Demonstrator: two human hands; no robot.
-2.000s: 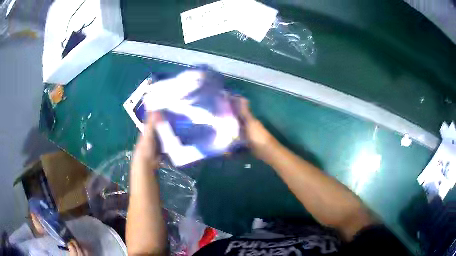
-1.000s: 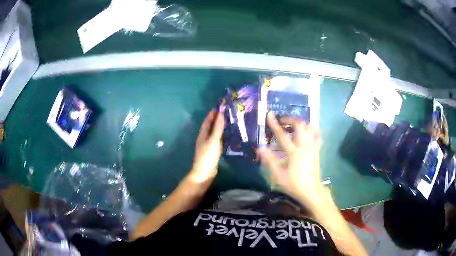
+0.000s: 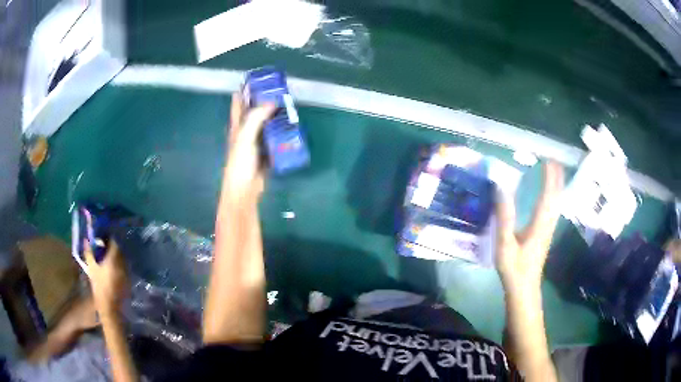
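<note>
My left hand (image 3: 250, 138) grips one retail box (image 3: 282, 134), blue on the side that shows, above the green worktop near the pale rail. My right hand (image 3: 526, 231) is open, fingers spread, at the right edge of a stack of retail boxes (image 3: 455, 198). The stack lies on the worktop in front of me, with a dark blue and white face on top. The frame is blurred, and I cannot tell whether the right fingers touch the stack.
Another person's hand (image 3: 108, 268) holds a dark box (image 3: 93, 231) at the left. A white carton (image 3: 75, 60) stands at the far left. White sheets (image 3: 254, 30) and clear film (image 3: 343, 41) lie beyond the rail (image 3: 358, 101). A white blank (image 3: 601, 190) and dark boxes (image 3: 612, 268) are at the right.
My left hand has moved left and away from me with a box. My right hand has moved off the stack's top to its right side. Another person's hand now holds a box at the left.
</note>
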